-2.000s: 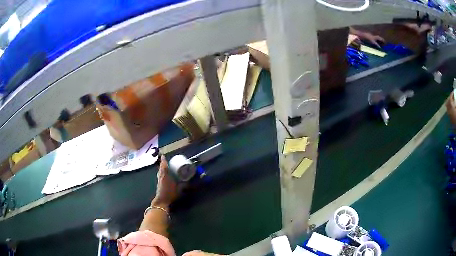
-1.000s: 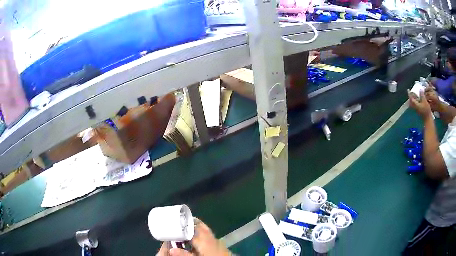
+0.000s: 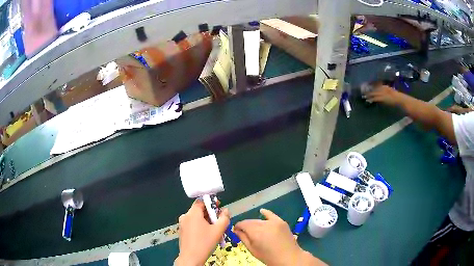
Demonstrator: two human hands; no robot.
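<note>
My left hand grips the handle of a white handheld fan unit, held with its round head up, over the bench edge. The circuit board shows in the open handle just below the head. A blue battery is at the handle's lower end, between my hands. My right hand is beside the battery, its fingertips at or near it; whether they pinch something is too small to tell. A pile of pale yellow foam pads lies below my hands, partly hidden by them.
Several white fan units with blue batteries lie right of my hands, by a grey post. One unit is on the dark green belt at left, and a white head at the bottom edge. At right, another person's arm reaches over the belt.
The view has shifted. The fan unit is now upright in my left hand, and my right hand has moved away from its head to the battery's side. The other person's arm now reaches over the belt.
</note>
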